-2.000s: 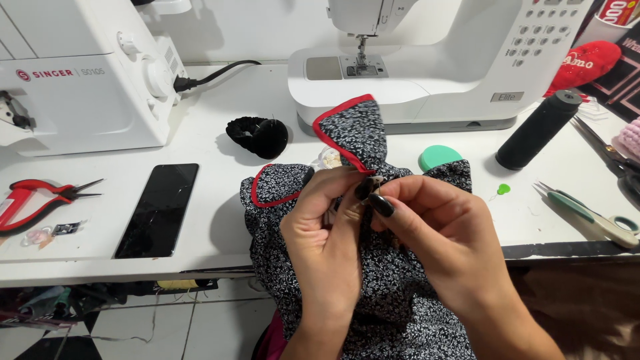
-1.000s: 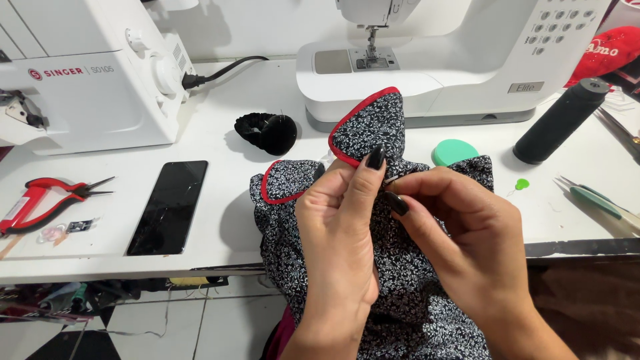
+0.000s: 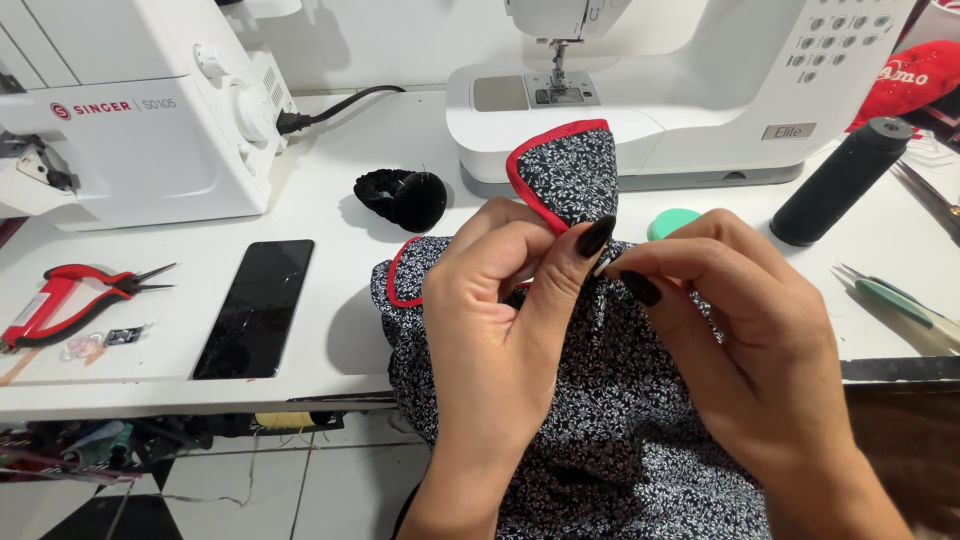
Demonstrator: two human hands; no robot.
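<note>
A black-and-white floral garment (image 3: 600,420) hangs over the table's front edge. Its collar-like flap with red trim (image 3: 570,169) stands up above my left hand (image 3: 502,300), which pinches the cloth just under the flap between thumb and fingers. My right hand (image 3: 727,315) meets it from the right, thumb and forefinger closed on a small white piece (image 3: 601,266) at the cloth; whether this is elastic or cord I cannot tell. Another red-trimmed part (image 3: 409,274) lies left of my left hand. Black nail polish shows on both thumbs.
Behind stand a white sewing machine (image 3: 675,127) and a Singer overlocker (image 3: 165,150). Around lie a black velvet pincushion (image 3: 412,199) with pins, a phone (image 3: 255,307), red-handled pliers (image 3: 82,300), a green disc (image 3: 675,223), a black thread cone (image 3: 840,184) and green-handled snips (image 3: 892,300).
The white piece between my fingertips now shows, where the fingers hid it a second ago. Both hands stay close together at the cloth under the flap.
</note>
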